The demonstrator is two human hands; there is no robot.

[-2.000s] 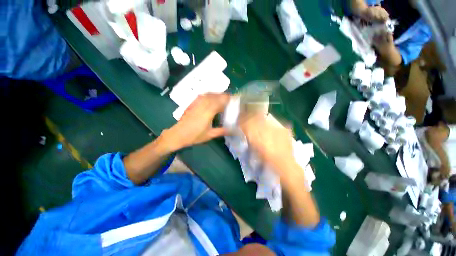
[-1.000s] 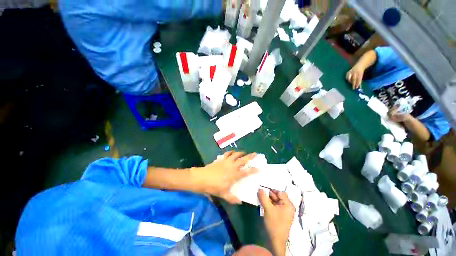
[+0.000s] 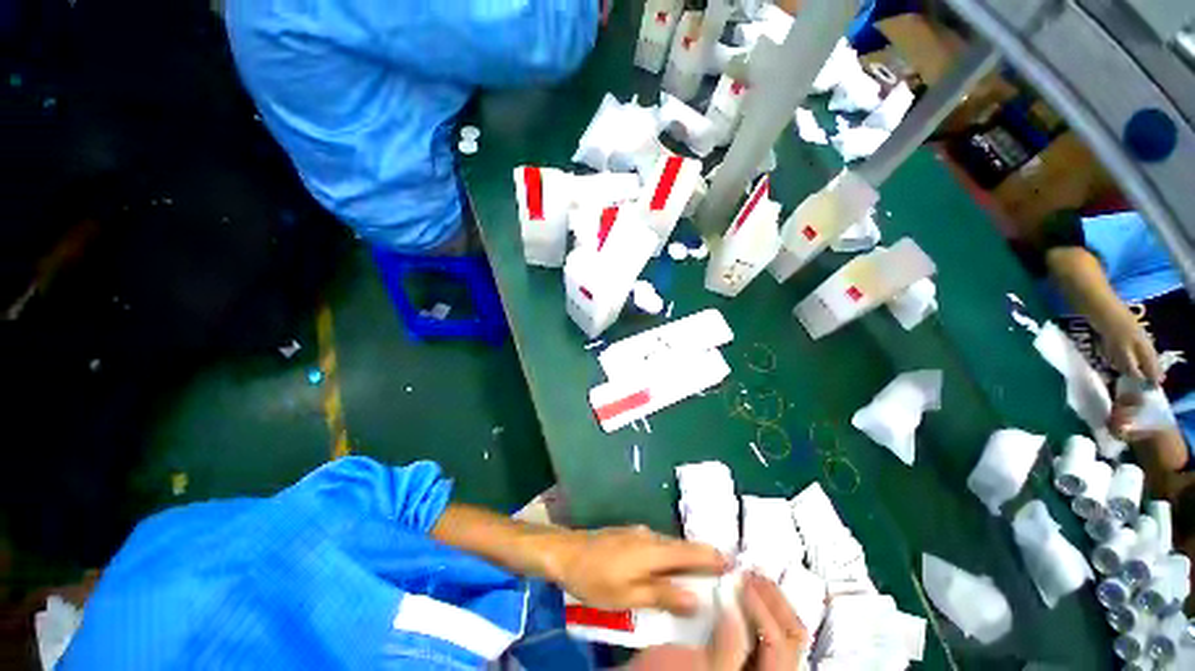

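My left hand [image 3: 626, 566] and my right hand [image 3: 758, 627] meet low in the view, at the bench edge. Between them is a long white carton [image 3: 655, 627] with a red block at its left part; both hands hold its right end, where the fingers hide the flap. The right hand is blurred and partly cut off by the bottom edge. A heap of folded white leaflets [image 3: 819, 557] lies just right of and beyond the hands. Two flat white cartons [image 3: 659, 387] lie side by side beyond the left hand, the nearer with a red end.
Opened cartons [image 3: 609, 269] stand ahead near a grey post [image 3: 786, 112]. White wrapped products [image 3: 902, 413] and silver-white cylinders [image 3: 1134, 564] lie to the right. Rubber bands [image 3: 773, 440] lie mid-bench. A person in blue [image 3: 380, 105] is ahead left by a blue stool [image 3: 446, 299]; another person's hands [image 3: 1127, 354] are at right.
The hands have moved from the leaflet heap down to the bench edge, and a red-marked carton is now between them. The camera view has shifted, so the bench things sit further right.
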